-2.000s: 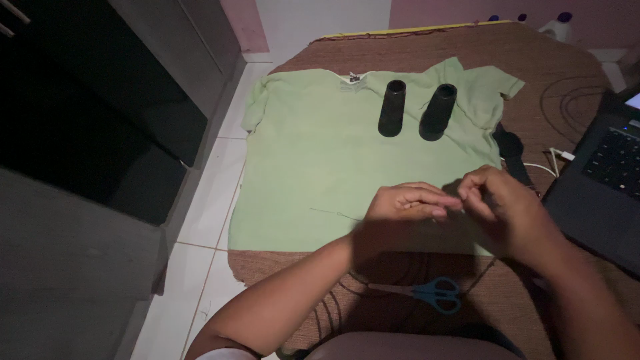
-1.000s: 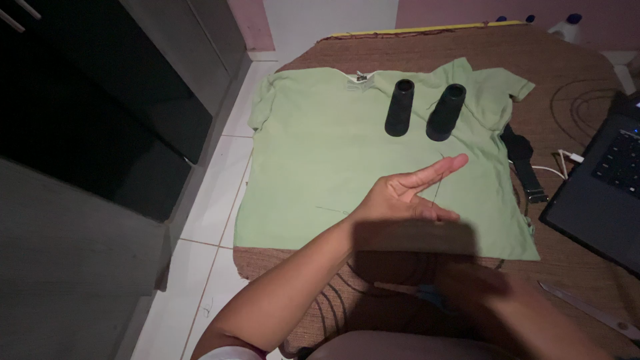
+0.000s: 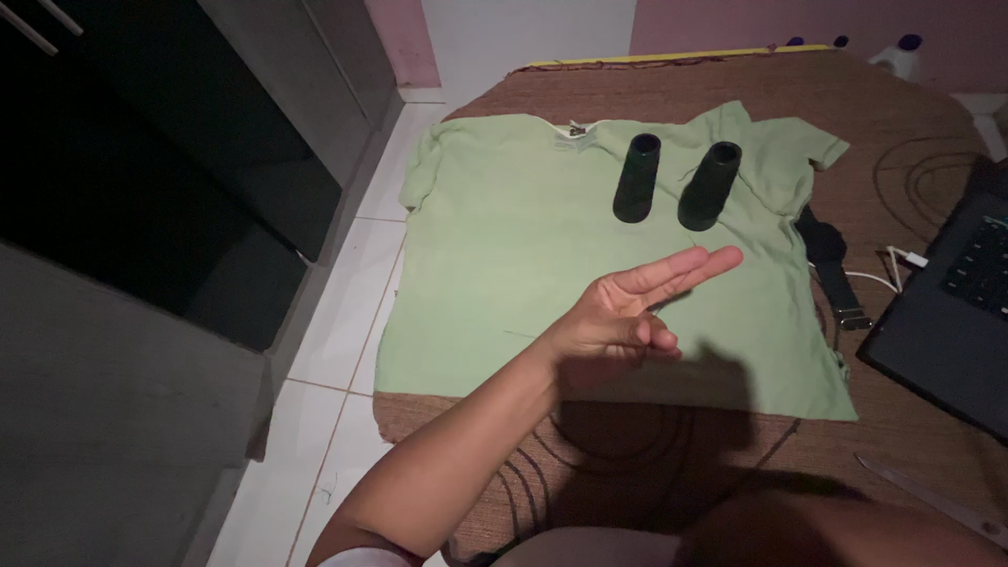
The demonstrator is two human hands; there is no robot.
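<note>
My left hand is over the light green T-shirt, its index and middle fingers extended and its thumb against the folded fingers. Whether those fingers pinch a fine thread is too unclear to tell. Two black tapered cones stand side by side on the shirt, beyond my fingertips. A short dark thread lies on the fabric left of my wrist. At the bottom right a blurred, shadowed part of a limb shows, but my right hand cannot be made out.
The shirt lies on a brown patterned cloth. To the right are a black wristwatch, a white cable and a laptop. A pointed metal blade lies at lower right. Dark cabinets flank the tiled floor.
My right hand, near the left fingertips two seconds ago, has moved down out of view. The left hand's index and middle fingers now point out together. The blue-handled scissors no longer show.
</note>
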